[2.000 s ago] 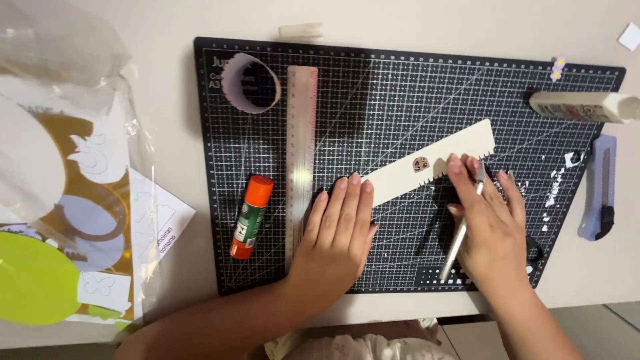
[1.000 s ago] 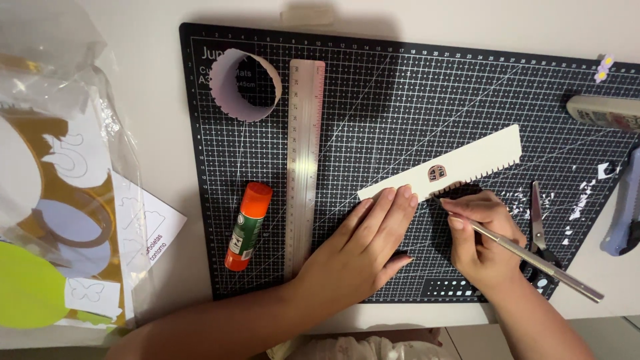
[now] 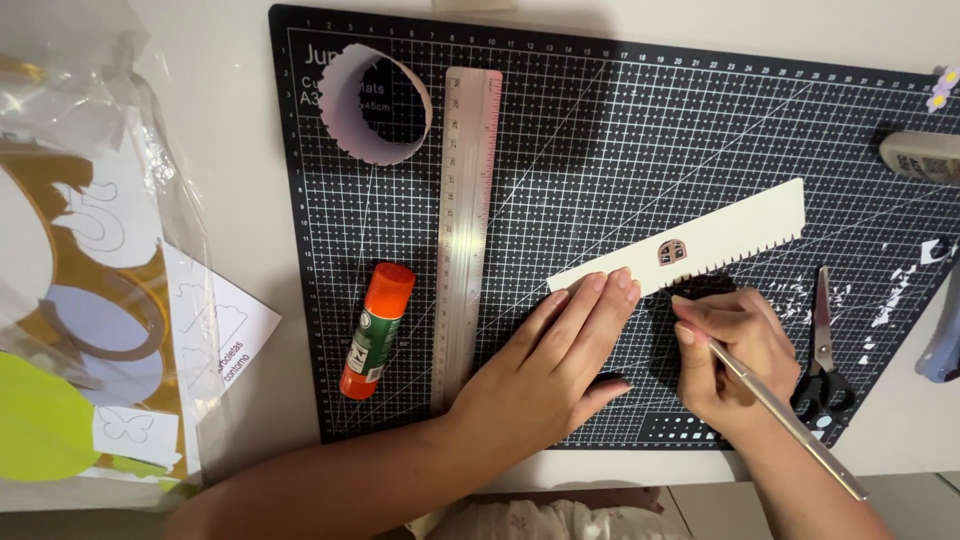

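A cream paper strip with a small brown window-like piece and notches along its lower edge lies slanted on the black cutting mat. The fingertips of my left hand press flat on the strip's lower left part. My right hand grips a slim metal craft knife, its tip hidden near the notched edge. Left of my left hand lies a metal ruler. Black-handled scissors and small white paper scraps are right of my right hand.
An orange and green glue stick and a lilac paper ring are on the mat's left. Plastic-wrapped cut papers lie further left. A white glue bottle, purple paper flowers and a blue-grey cutter are at the right.
Two seconds ago my right fingers were on the strip, with the knife held across my hand; now they hold the knife like a pen below its notched edge. The scissors have come into sight.
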